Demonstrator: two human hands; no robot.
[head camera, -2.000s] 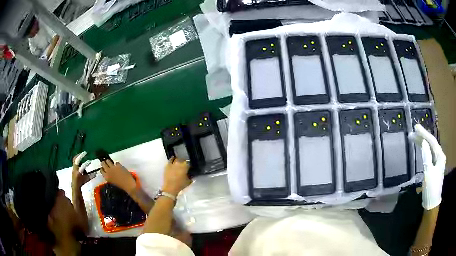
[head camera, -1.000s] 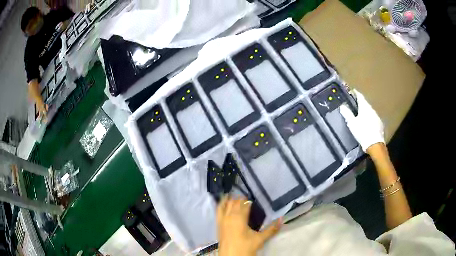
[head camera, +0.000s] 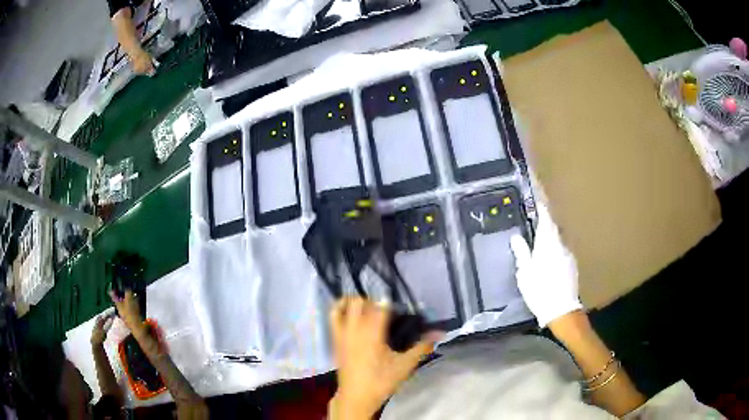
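Black housings with yellow dots lie in a white-lined tray (head camera: 222, 271). The back row holds several, including the right-end one (head camera: 474, 169). In the front row one housing (head camera: 435, 318) and the right-end one (head camera: 501, 199) show; the two left pockets show only white sheet. My bare left hand (head camera: 365, 340) is closed on a fanned, blurred stack of housings (head camera: 349, 238), raised over the front row's middle and hiding the pocket behind. My gloved right hand (head camera: 546, 271) lies at the tray's right edge, touching the right-end housing's side; whether its fingers grip anything is unclear.
A brown cardboard sheet (head camera: 612, 164) lies right of the tray, with a pink and white fan (head camera: 726, 100) beyond. Behind are black glossy trays (head camera: 238, 51). At lower left, another person's hands are near an orange tray (head camera: 126, 371). Another person's hand (head camera: 141, 62) is at upper left.
The view has turned and shifted. My left hand has gone from the loose housings left of the tray to the front row, where left pockets have emptied and it holds a fanned stack. My right hand stays at the tray's right edge.
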